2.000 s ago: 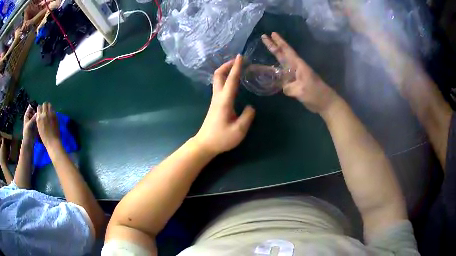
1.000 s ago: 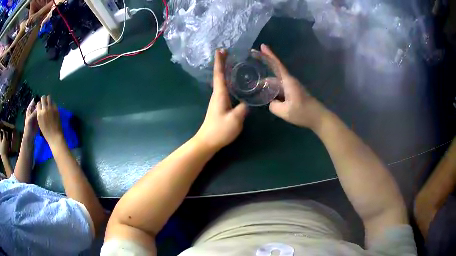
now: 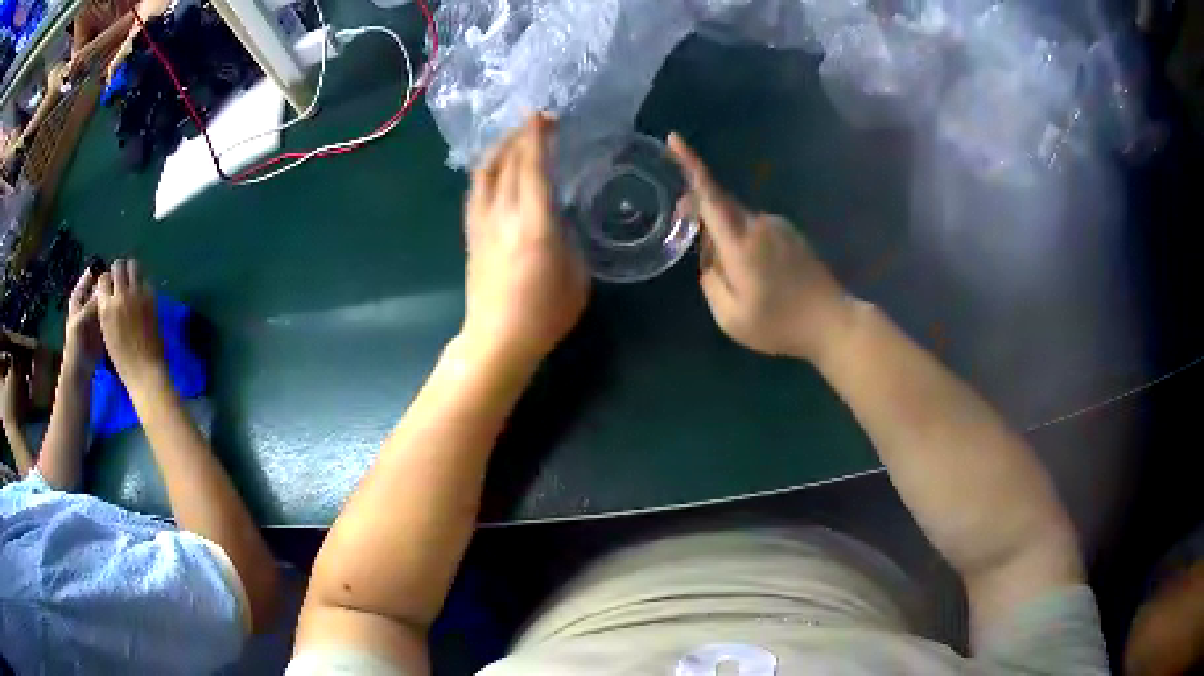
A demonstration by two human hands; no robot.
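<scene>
A clear round plastic container (image 3: 626,209) is held above the green table, its ringed round face towards me. My left hand (image 3: 523,244) is against its left side, fingers pointing up and close together. My right hand (image 3: 766,271) holds its right rim, index finger along the edge and the other fingers curled. The fingertips behind the container are hidden. No film is clearly seen over it.
Crinkled clear bags (image 3: 555,60) are heaped at the far side. A white strip (image 3: 225,145), red and white cables and a post stand at far left. Black parts (image 3: 165,79) lie beyond. At left a person's hands (image 3: 122,317) are over a blue cloth (image 3: 178,350).
The container has moved left and turned its round face to me. My left hand has moved left and turned; my right hand has shifted slightly left. The neighbour's arm at right has withdrawn.
</scene>
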